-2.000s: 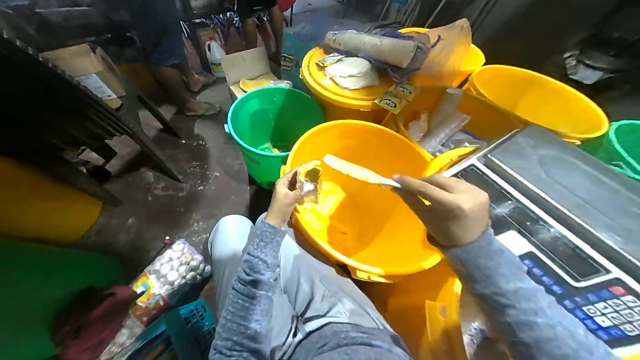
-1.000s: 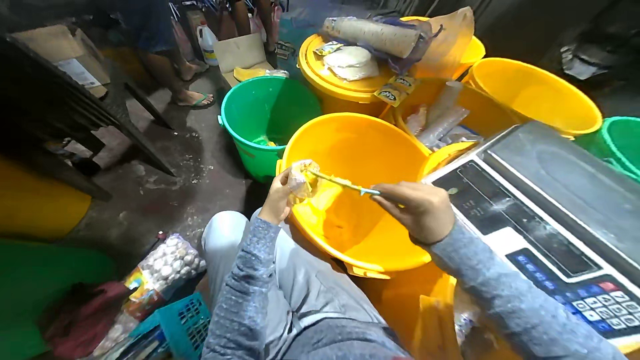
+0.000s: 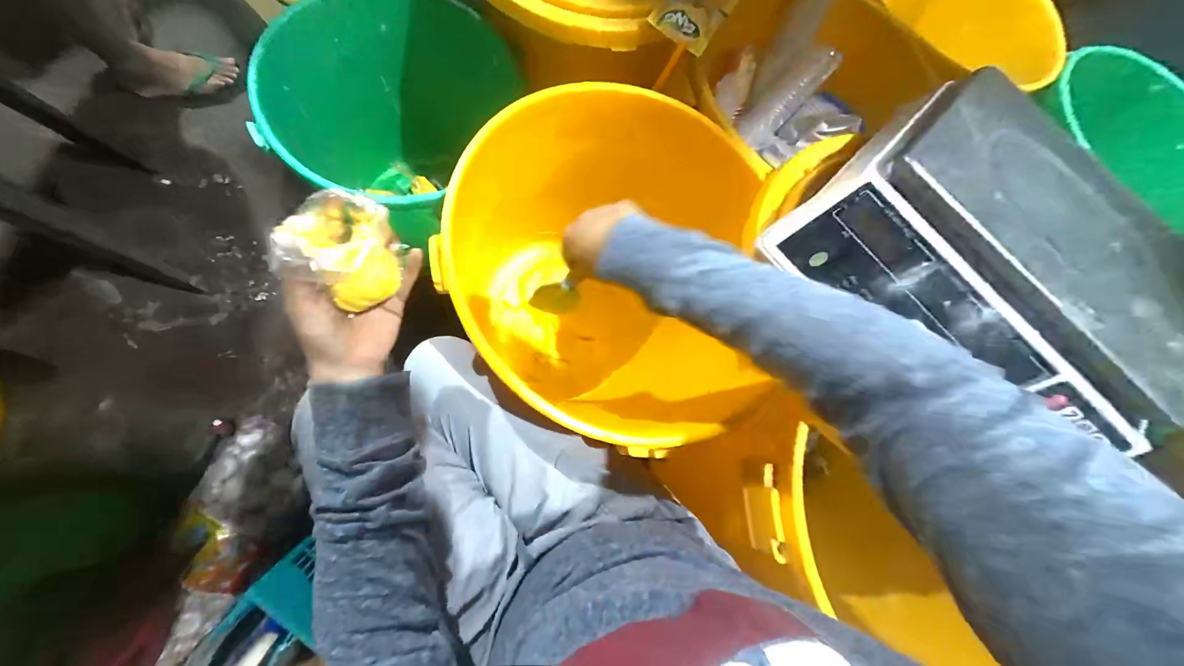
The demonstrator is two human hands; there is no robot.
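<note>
A clear plastic bag with a soft yellow substance (image 3: 356,254) rests in my left hand (image 3: 347,324), left of the large yellow bucket (image 3: 601,97). My right hand (image 3: 597,240) is down inside that bucket, its fingers curled around the handle of a utensil. The dark, blurred end of the utensil (image 3: 555,296) points toward the bucket's inner left side; whether it touches the wall or bottom I cannot tell. Thin yellow smears lie on the bucket's inner surface around it.
A green bucket (image 3: 268,102) with scraps inside stands at the upper left. The digital scale (image 3: 1045,231) sits close on the right, under my right forearm. More yellow buckets (image 3: 800,518) surround the middle one. A teal plastic crate (image 3: 287,592) is at the lower left. A person's foot (image 3: 190,74) shows at the upper left.
My left hand has moved left with the bag, off the yellow bucket's rim. My right hand has gone down into the bucket with the utensil, away from the bag. The view has shifted down and closer.
</note>
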